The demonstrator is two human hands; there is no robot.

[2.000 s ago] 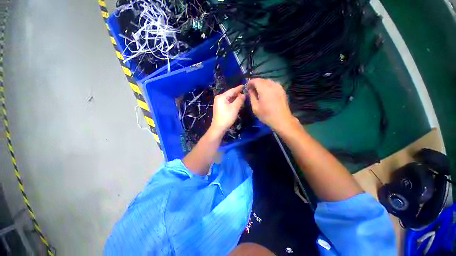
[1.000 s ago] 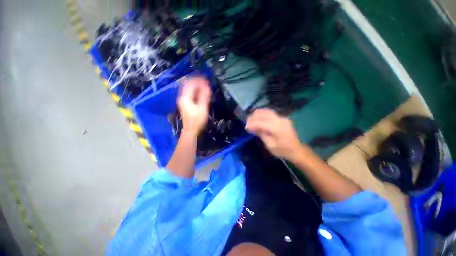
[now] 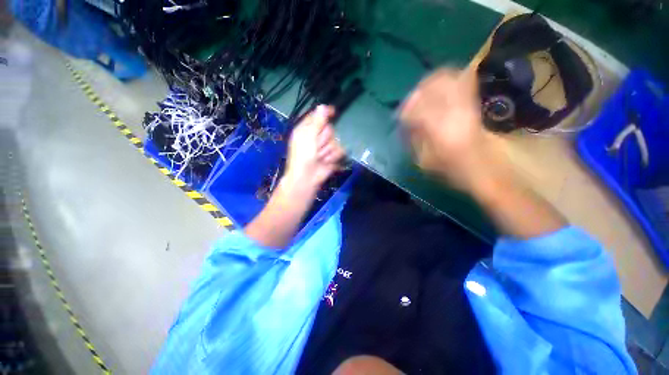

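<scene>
My left hand [image 3: 312, 150] is over the near edge of the bench, beside the blue bin [image 3: 238, 179]; its fingers are curled and I cannot tell if anything is in them. My right hand [image 3: 444, 121] is blurred, over the green bench top left of the headset; what it holds, if anything, cannot be made out. The black headset [image 3: 506, 73] lies on the tan cardboard mat [image 3: 579, 190], one round cup towards me and its broad band curving away. The black cable pile [image 3: 286, 44] lies on the bench beyond my left hand.
A second blue bin heaped with white strands [image 3: 191, 132] stands left of the first. A blue tray [image 3: 638, 161] with white-handled pliers or cutters [image 3: 631, 139] is at the right. Yellow-black tape [image 3: 117, 124] runs along the grey floor. Blue cloth shows at the top left.
My hands, first together over the bin, have parted; my right hand has moved right towards the headset. The view has turned right, so the headset and tray show more fully.
</scene>
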